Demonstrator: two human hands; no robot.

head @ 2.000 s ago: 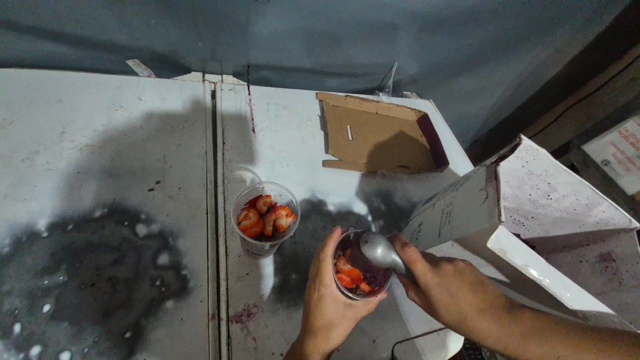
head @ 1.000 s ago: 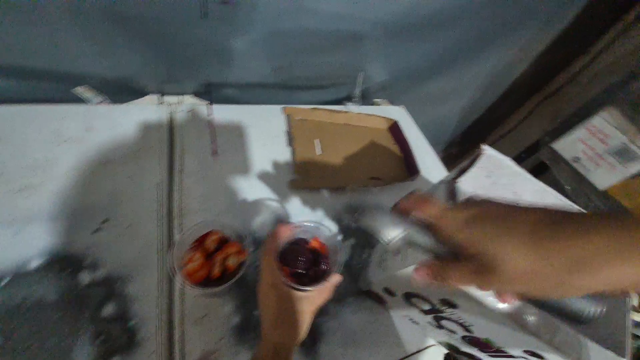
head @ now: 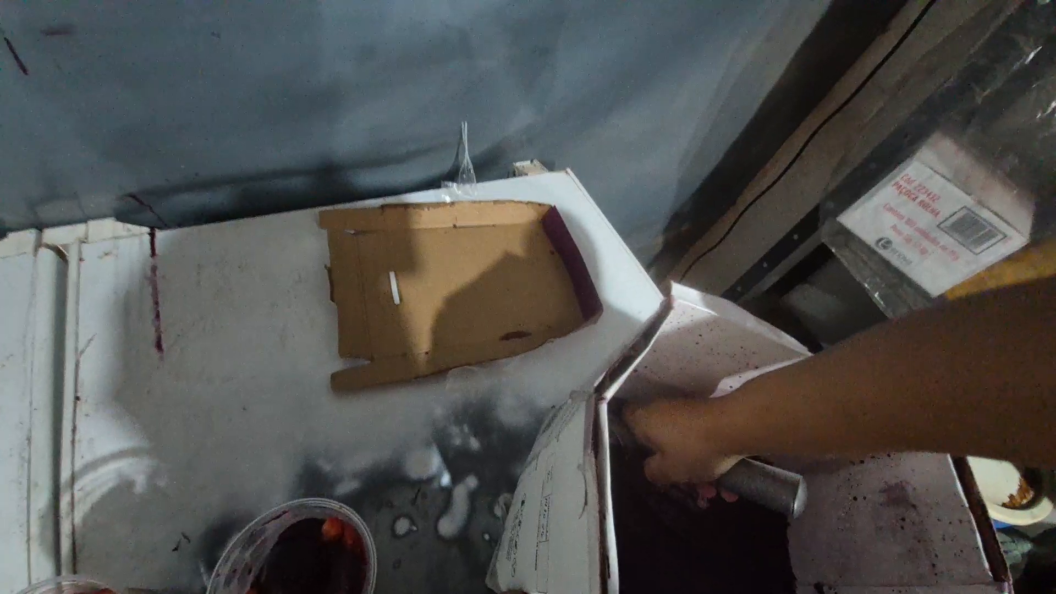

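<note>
My right hand is down inside an open white cardboard box, closed around the grey handle of a metal scoop. The scoop's head is hidden. Dark purple contents lie in the box. At the bottom edge, left of the box, stands a clear plastic cup with dark purple filling and a bit of red fruit. Only the rim of another clear cup shows in the bottom left corner. My left hand is out of view.
A shallow brown cardboard tray lies on the white table top, with a small white strip in it. A dark grey sheet hangs behind. At the right, a printed white carton sits under clear plastic.
My right hand has gone from beside the cup into the white box with the scoop. My left hand, earlier around the cup, has left the view. The view has shifted right.
</note>
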